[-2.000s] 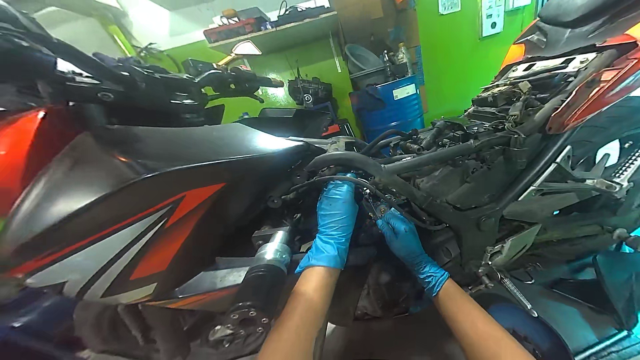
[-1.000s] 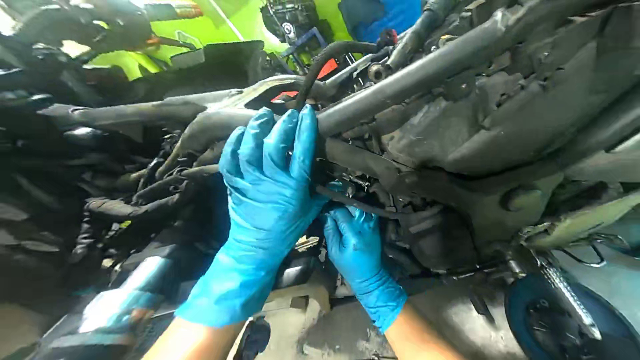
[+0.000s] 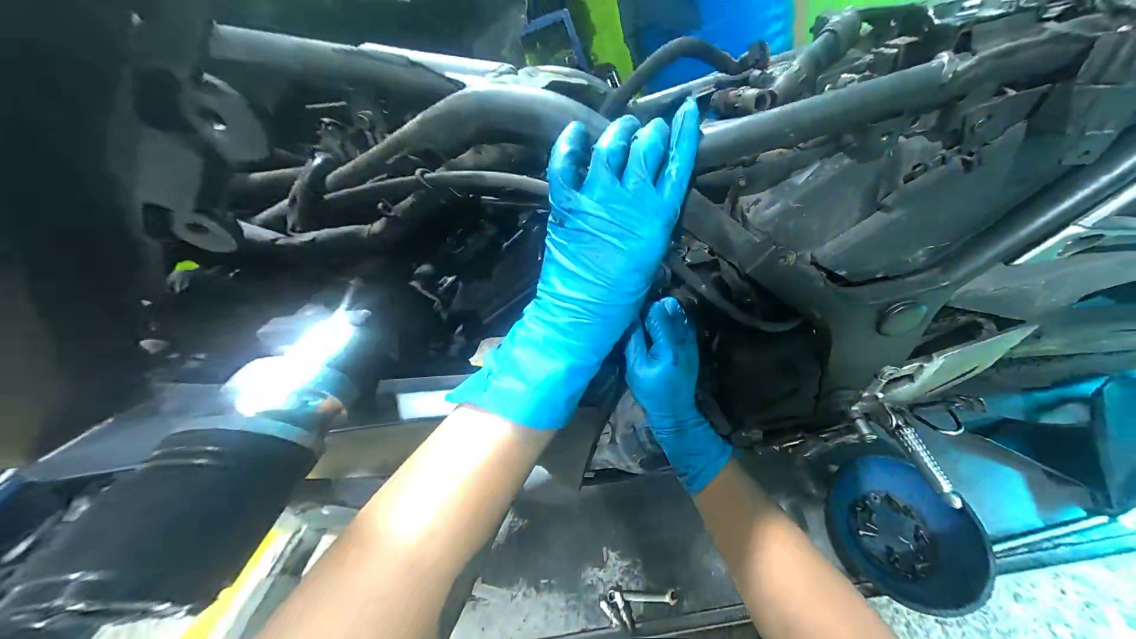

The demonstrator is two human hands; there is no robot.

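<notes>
My left hand [image 3: 612, 231], in a blue glove, lies over the motorcycle's dark frame tube [image 3: 834, 111], its fingertips on the tube and its palm facing the bike; whether it grips anything is hidden. Lower and to the right, my right hand [image 3: 667, 373], gloved too, reaches in beneath the frame with its fingers bent near a thin black hose [image 3: 732, 306]. What its fingertips touch cannot be seen. A curved black hose [image 3: 679, 49] rises above the frame tube, just past my left fingertips.
A black cylindrical part with a brightly lit metal end [image 3: 293, 373] stands at the left. The kickstand with its spring [image 3: 919, 448] hangs at the right, above a blue round dish [image 3: 910, 537] holding small parts. Wrenches [image 3: 643, 596] lie low in the middle. A blue drum [image 3: 710, 35] is behind.
The view has moved in close to the frame. My left hand, lower among the hoses two seconds ago, now reaches up over the frame tube. My right hand remains below it.
</notes>
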